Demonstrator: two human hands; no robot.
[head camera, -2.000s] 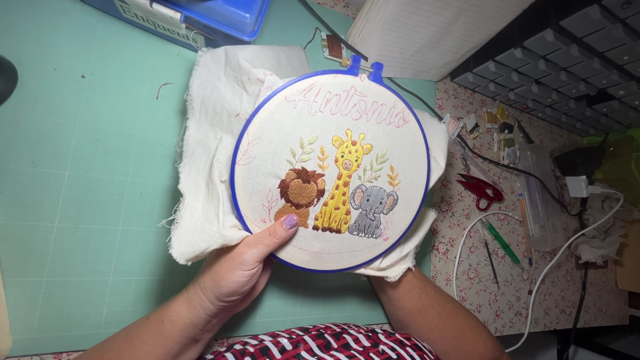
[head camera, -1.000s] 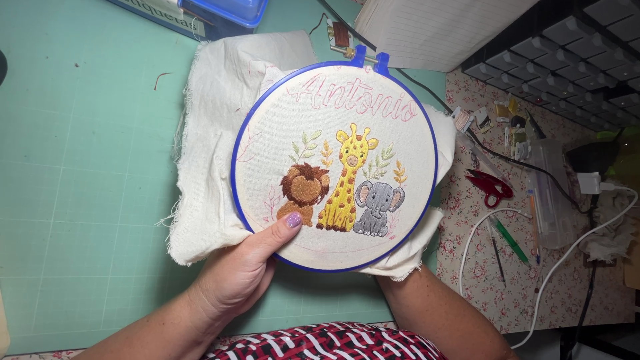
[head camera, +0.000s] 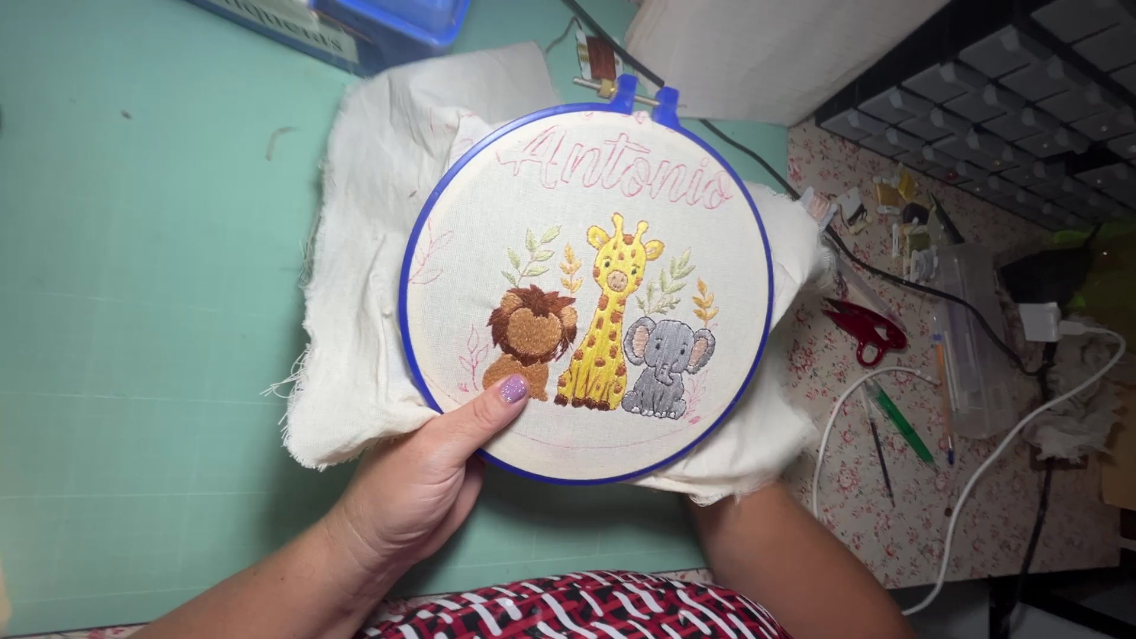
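A blue embroidery hoop (head camera: 406, 293) with a metal screw at its top holds cream fabric (head camera: 568, 444) taut, and loose frayed cloth spreads out around it. On the fabric are an embroidered lion (head camera: 532, 333), a giraffe (head camera: 603, 328) and an elephant (head camera: 667, 364), with leaf sprigs between them. Pink outlined lettering runs above. My left hand (head camera: 435, 470) grips the hoop's lower left edge, its thumb on the fabric at the lion's body. My right forearm passes beneath the lower right of the cloth; the hand itself is hidden behind the hoop.
Red thread snips (head camera: 868, 333), a green pen (head camera: 903, 428), a clear plastic box (head camera: 976, 355) and a white cable (head camera: 985, 479) lie on the floral surface at right. Thread bobbins are near a grey drawer cabinet (head camera: 985, 98). A blue box (head camera: 399, 31) stands at top left on the green cutting mat (head camera: 160, 311).
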